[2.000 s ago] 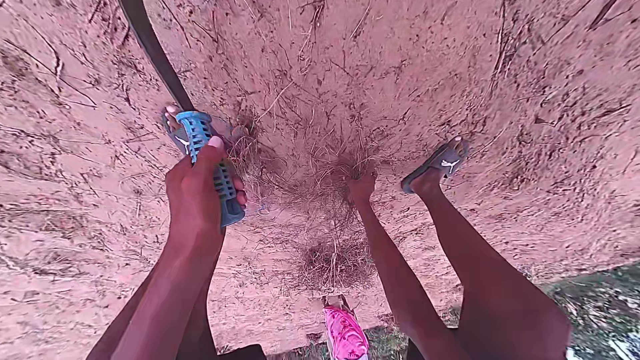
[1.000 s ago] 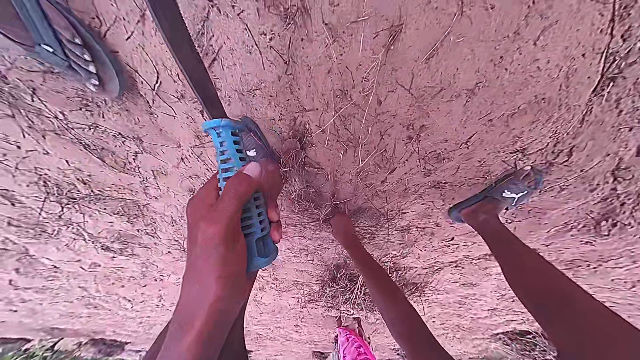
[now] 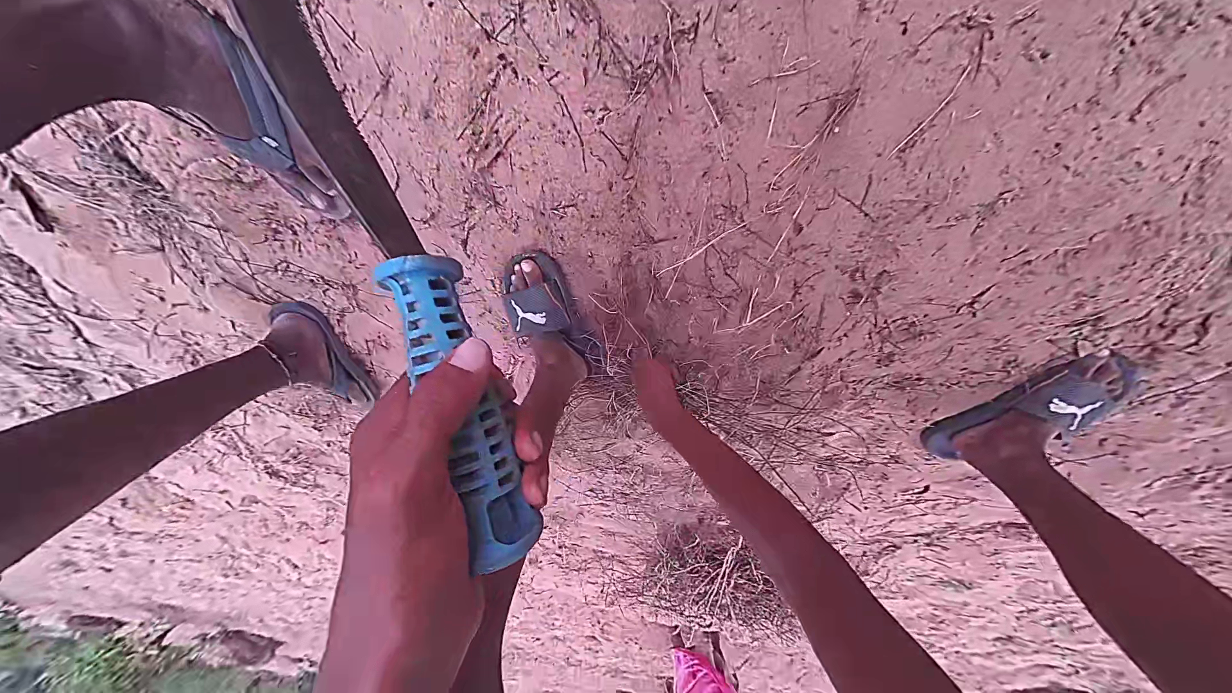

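Observation:
My left hand is closed around the blue slotted plastic handle of a long tool. Its dark metal blade runs to the upper left and shows fine teeth along one edge. My right hand reaches down to dry grass stems near the ground, between my two feet; its fingers are hidden, so its hold cannot be made out. A dark slide sandal is on one foot just right of the handle, and another sandal is at the right.
Another person's sandalled feet stand at the left, one of them behind the blade. A heap of dry stems lies below my right hand. Pink cloth shows at the bottom edge, green plants at the lower left. Reddish soil bears scattered twigs.
The other person's foot, seen at the upper left one second ago, now shows larger, and a second foot has come into view at the left. My left hand still holds the handle.

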